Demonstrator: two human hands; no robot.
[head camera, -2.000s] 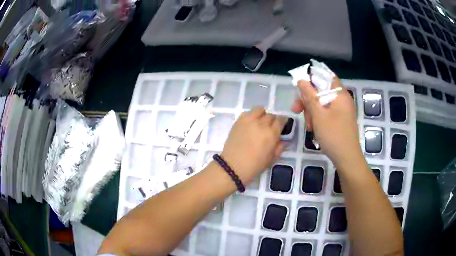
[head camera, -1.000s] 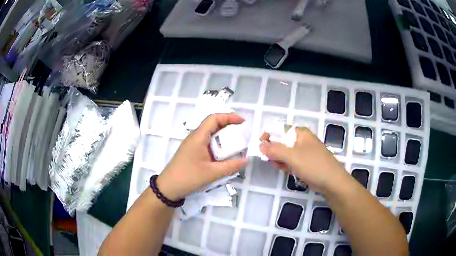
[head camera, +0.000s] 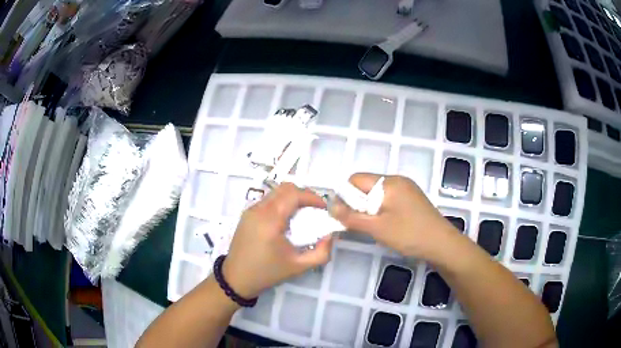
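Note:
My left hand (head camera: 276, 234) is shut on a pale watch body (head camera: 310, 226), its back turned up, over the middle of the white tray (head camera: 204, 173). My right hand (head camera: 391, 214) holds white straps (head camera: 362, 196), with one strap end meeting the edge of the watch body between my fingertips. Whether they are joined is hidden. A loose strap pile (head camera: 282, 139) lies on empty pockets left of my hands. Dark watch bodies (head camera: 490, 238) sit in the pockets on the right side of the tray.
A pale foam block (head camera: 306, 30) lies beyond the tray, with a strapped watch (head camera: 375, 61) at its near edge. Bagged straps (head camera: 105, 197) and stacked white sheets (head camera: 37, 180) are at left. Bags of small parts (head camera: 112, 75) are at far left. Another filled tray (head camera: 579, 54) is at upper right.
My left hand first reached into a pocket at a watch body, then lifted it and turned it back up. My right hand came down and left with the straps to meet it.

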